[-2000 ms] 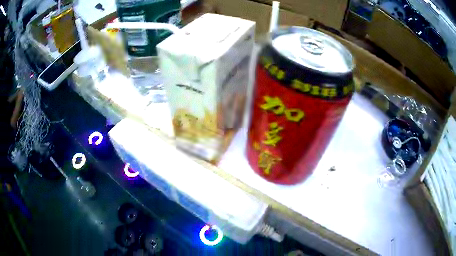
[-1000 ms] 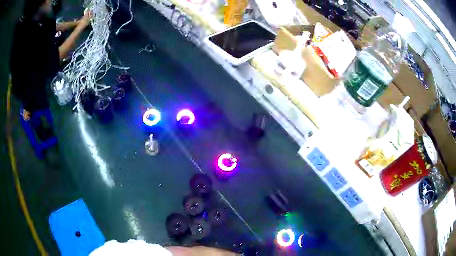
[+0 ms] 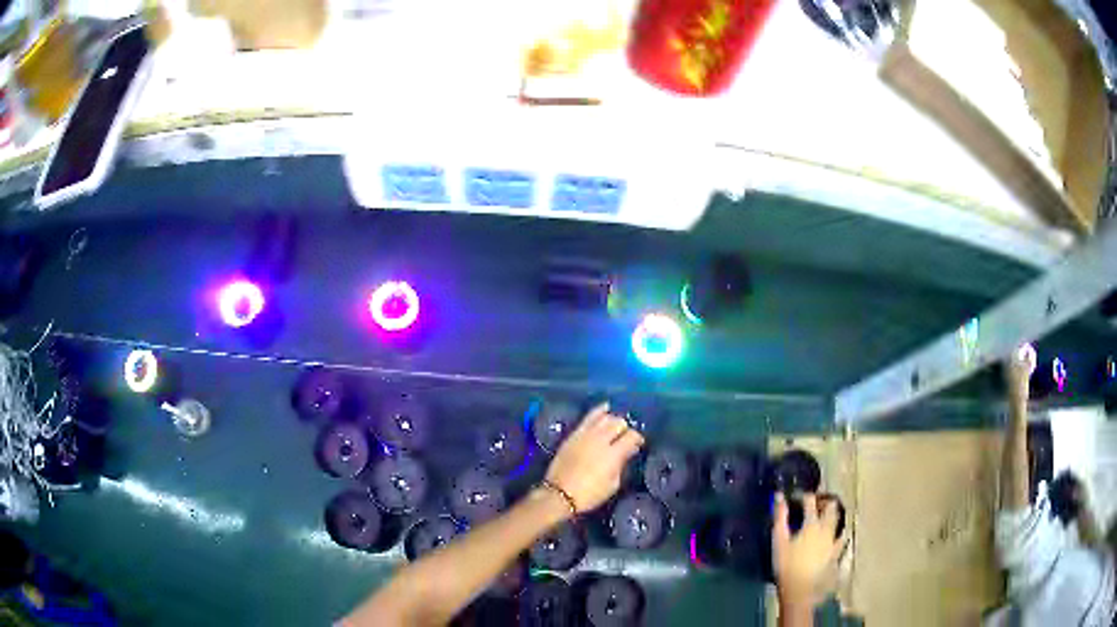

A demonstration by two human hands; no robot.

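Note:
My left hand (image 3: 597,459), with a thin band at the wrist, reaches in from the bottom left over a cluster of black cylindrical speaker units (image 3: 398,483). Its fingertips are at a dark unit at the cluster's upper edge; its grip is unclear. My right hand (image 3: 808,539) is at the cluster's right end, thumb and fingers around a dark unit. Beyond them stand lit units: a purple-white ring (image 3: 240,303), a pink ring (image 3: 394,305) and a cyan ring (image 3: 658,341). A pale yellow ring (image 3: 141,369) glows at the left.
A small clear jar (image 3: 190,418) with a white stick stands left. White cords (image 3: 22,423) lie at far left. A power strip (image 3: 527,196) edges the shelf, with a red can (image 3: 698,43) and white-edged tablet (image 3: 96,113). Cardboard (image 3: 925,527), a metal rail (image 3: 980,325) and another person (image 3: 1053,551) are right.
The view has swung round and now shows more of the bench to the right. Both my hands have come in over the black units; a second ago only a pale arm portion showed at the bottom.

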